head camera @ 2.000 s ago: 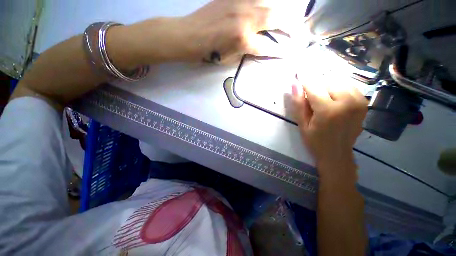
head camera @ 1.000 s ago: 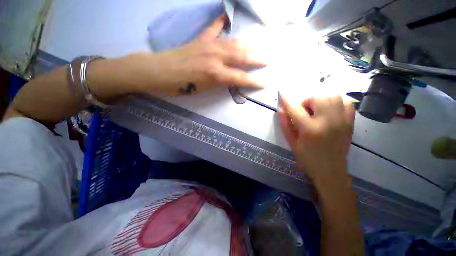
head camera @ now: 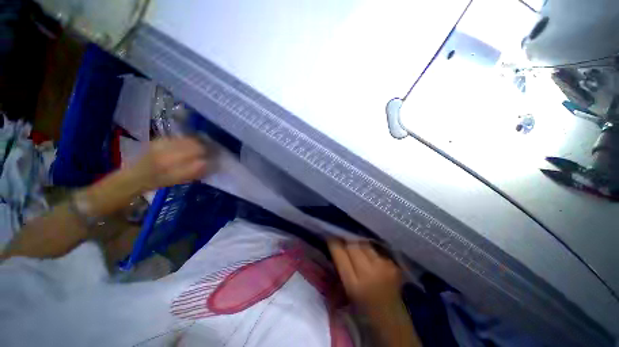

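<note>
A long pale fabric strip point(head camera: 271, 196), likely a collar piece, is stretched between my hands below the table's front edge, above my lap. It is blurred by motion. My left hand point(head camera: 178, 160) is closed on its left end, over the blue basket. My right hand point(head camera: 366, 271) holds its right end near the table edge. The white machine bed point(head camera: 489, 135) shows at the upper right with its needle area under the bright light.
The table-edge ruler point(head camera: 326, 156) runs diagonally across the view. Snips with dark blades point(head camera: 570, 177) lie at the right beside the machine parts. The blue basket point(head camera: 88, 122) stands below the table at left. Blue cloth point(head camera: 475, 325) is at the lower right.
Both hands have left the lit needle area and moved down in front of the table edge with the strip. The view has shifted, and the bed now shows uncovered by hands.
</note>
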